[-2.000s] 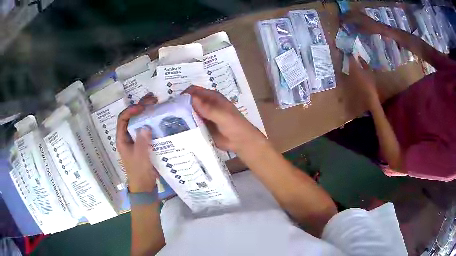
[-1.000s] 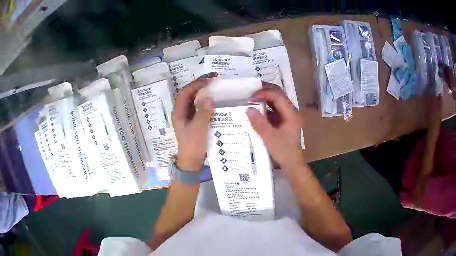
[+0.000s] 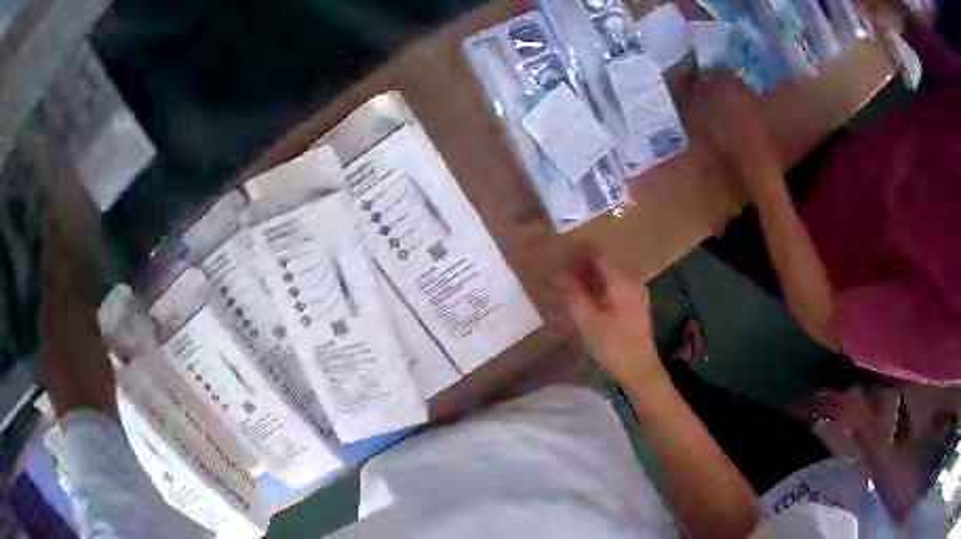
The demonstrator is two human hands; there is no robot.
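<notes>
My left hand (image 3: 61, 195) is dark and blurred at the upper left, beside a white closed-looking carton (image 3: 114, 158) over the dark belt. Whether it grips the carton cannot be told. My right hand (image 3: 614, 321) is blurred, empty and loosely spread at the bench's front edge. Open white cartons (image 3: 337, 326) lean in an overlapping row left of centre, with top flaps up. Right of them, two clear trays (image 3: 559, 195) lie side by side, each with a white leaflet (image 3: 569, 132) on top.
The brown bench (image 3: 464, 126) runs diagonally beside the dark belt (image 3: 253, 63). A co-worker in a dark red top (image 3: 906, 242) reaches over the bench at right, near more trays and pale blue slips (image 3: 743, 53). A blue edge (image 3: 348, 474) shows under the cartons.
The carton has left the space before my body. My left arm has swung to the far upper left; my right hand has let go and moved right. The view has turned.
</notes>
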